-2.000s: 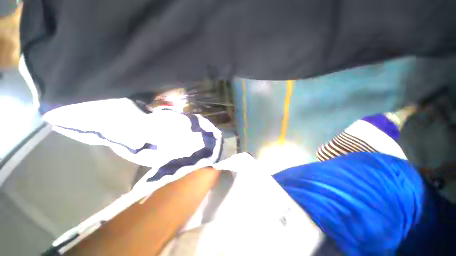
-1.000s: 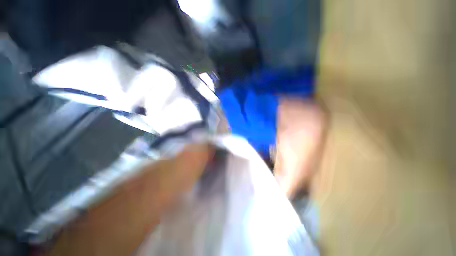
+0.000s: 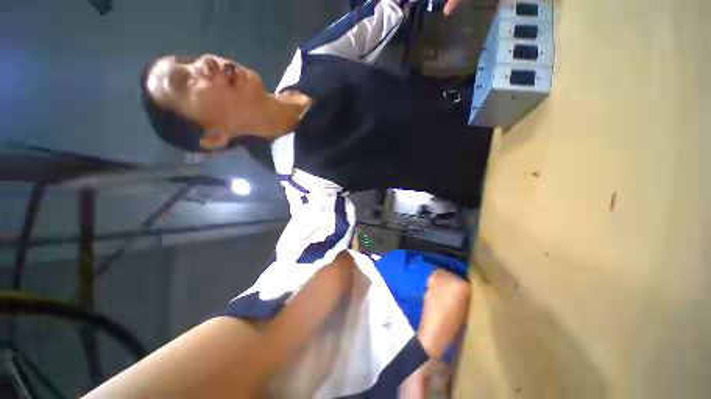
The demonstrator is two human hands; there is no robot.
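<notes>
Several light grey metal boxes (image 3: 511,97), each with a dark rectangular opening, stand in a close row on a tan tabletop (image 3: 616,257) at the upper right. The picture lies on its side. Neither of my hands can be made out. A blurred bare arm (image 3: 210,354) crosses the lower left towards the camera; it seems to come from a white, navy-striped sleeve, and its hand is out of the picture.
A person in a black top (image 3: 390,132) with white sleeves is beside the table. Fingertips show at the top edge near the boxes. Blue clothing (image 3: 405,284) and bare skin (image 3: 444,312) are near the table edge. A dark round guard (image 3: 74,308) is at the left.
The view has swung from the close dark cloth and blue floor to the person and table. The tan surface is now sharper and the grey boxes have come into view.
</notes>
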